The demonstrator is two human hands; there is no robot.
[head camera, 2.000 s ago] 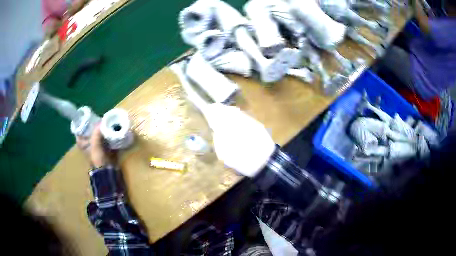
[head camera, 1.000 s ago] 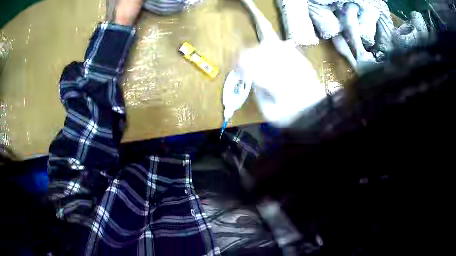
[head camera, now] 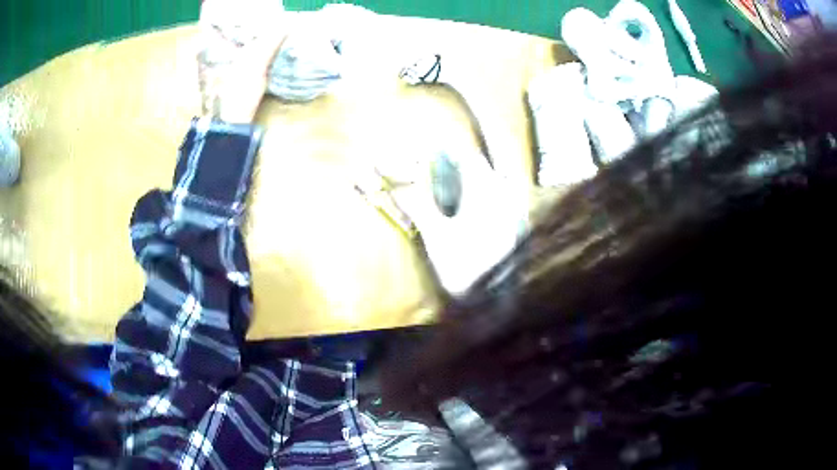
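Observation:
The view is blurred and overexposed. My bare left hand [head camera: 237, 78] is at the top left, shut on a grey-white wrinkled leg and trouser assembly [head camera: 306, 69]. My white-gloved right hand [head camera: 473, 229] is right of centre, partly hidden by dark hair. A pale slim lower leg [head camera: 463, 119] runs up from the glove and seems held in it; glare hides its outline. A grey oval patch [head camera: 446, 184] shows at the glove, perhaps the glue bottle. A yellow lighter-like stick [head camera: 395, 211] lies beside the glove, washed out.
Grey-white trouser sections [head camera: 562, 124] lie at the upper right on the tan board [head camera: 312, 303]. The green belt [head camera: 440, 14] runs behind. A pale part [head camera: 9, 156] is cut off at the left edge. Dark hair [head camera: 642, 321] covers the lower right.
The view has shifted, bringing my left hand and its assembly back into the picture. The bottle's blue tip, visible earlier beside the glove, no longer shows. The scene is brighter.

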